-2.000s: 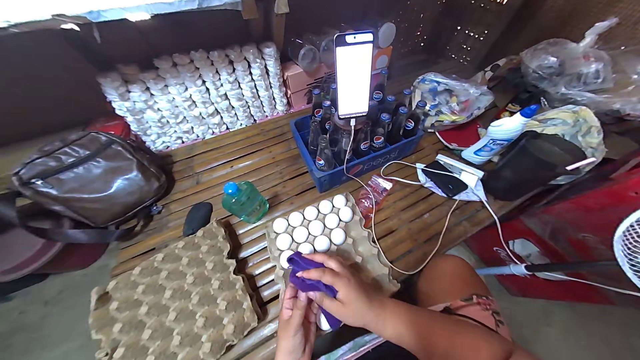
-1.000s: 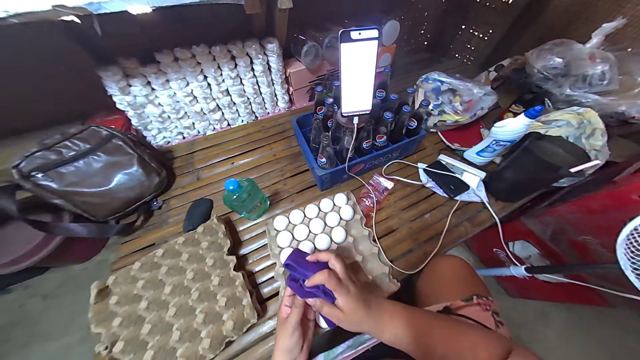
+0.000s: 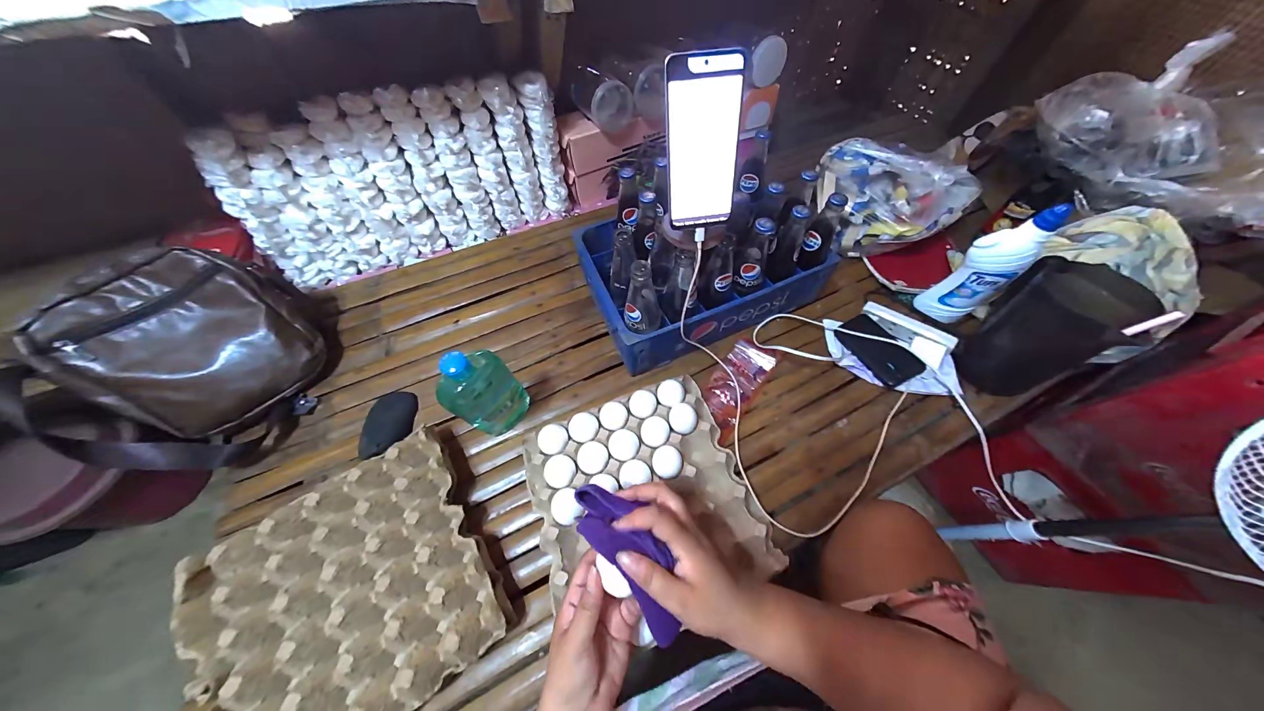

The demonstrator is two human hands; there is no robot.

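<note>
My left hand (image 3: 590, 632) holds a white egg (image 3: 613, 577) at the near edge of a pulp egg tray. In my right hand (image 3: 691, 568) is a purple cloth (image 3: 625, 538), pressed on the egg's upper side. Rows of white eggs (image 3: 623, 444) sit in the far part of that egg tray (image 3: 726, 494), just beyond the hands. Part of another white thing shows under the cloth, beside my left fingers. To the left lies a second pulp egg tray (image 3: 346, 583) with bare cups.
A green bottle with a blue cap (image 3: 484, 392) and a dark oval object (image 3: 388, 424) lie past the trays. A blue crate of glass bottles (image 3: 711, 326) stands behind, a lit phone (image 3: 705, 138) above it. White cables (image 3: 839, 523) cross the slatted table at right, near a brown bag (image 3: 173, 341) opposite.
The purple cloth has shifted and changed its folds around the egg, whose white surface now shows more plainly between my hands. Both hands stay at the tray's near edge.
</note>
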